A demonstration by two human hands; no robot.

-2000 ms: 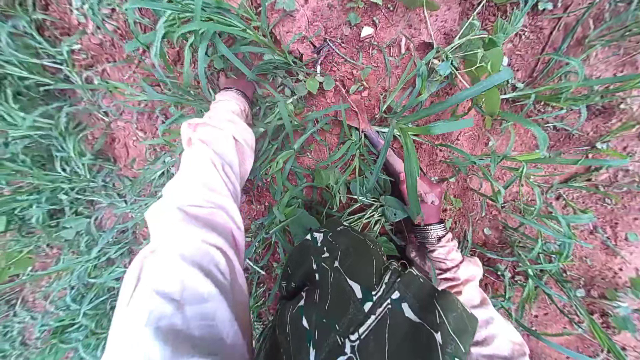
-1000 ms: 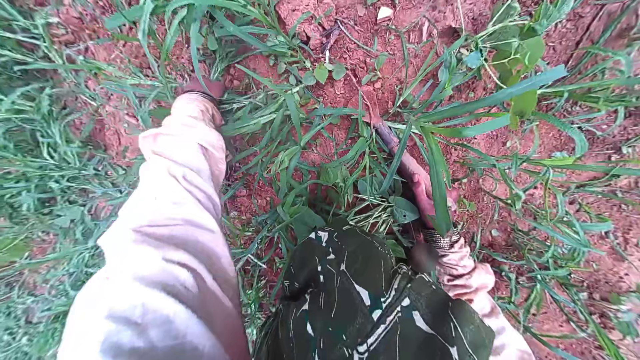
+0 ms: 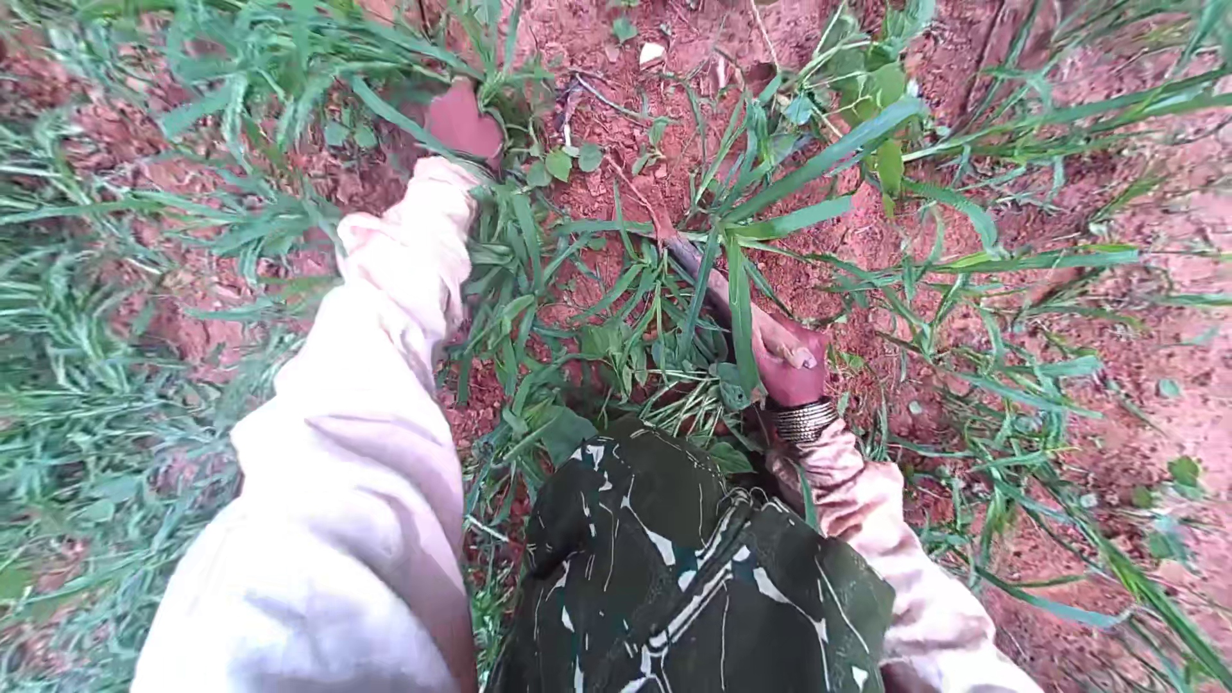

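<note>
My left hand [image 3: 465, 123] is at the upper left, against the base of a clump of long green grass [image 3: 496, 82]; its fingers are hidden by leaves and the hand itself. On the right, my right hand [image 3: 791, 364], with metal bangles at the wrist, is closed around the handle of a hand tool [image 3: 695, 262]. The tool points up and left toward the red soil, with its tip low among grass blades; its exact kind is unclear. Between the hands grow grass and broad-leaved weeds [image 3: 616, 351].
Dense grass [image 3: 87, 385] covers the left side. Red soil [image 3: 602, 192] shows between the plants. Broad-leaved plants [image 3: 876, 87] stand at the upper right. A small pale stone [image 3: 652, 54] lies near the top. My dark patterned garment [image 3: 703, 577] fills the bottom middle.
My left hand has moved up and right since one second ago, to the grass clump. My right hand stays around the tool, with little plain change.
</note>
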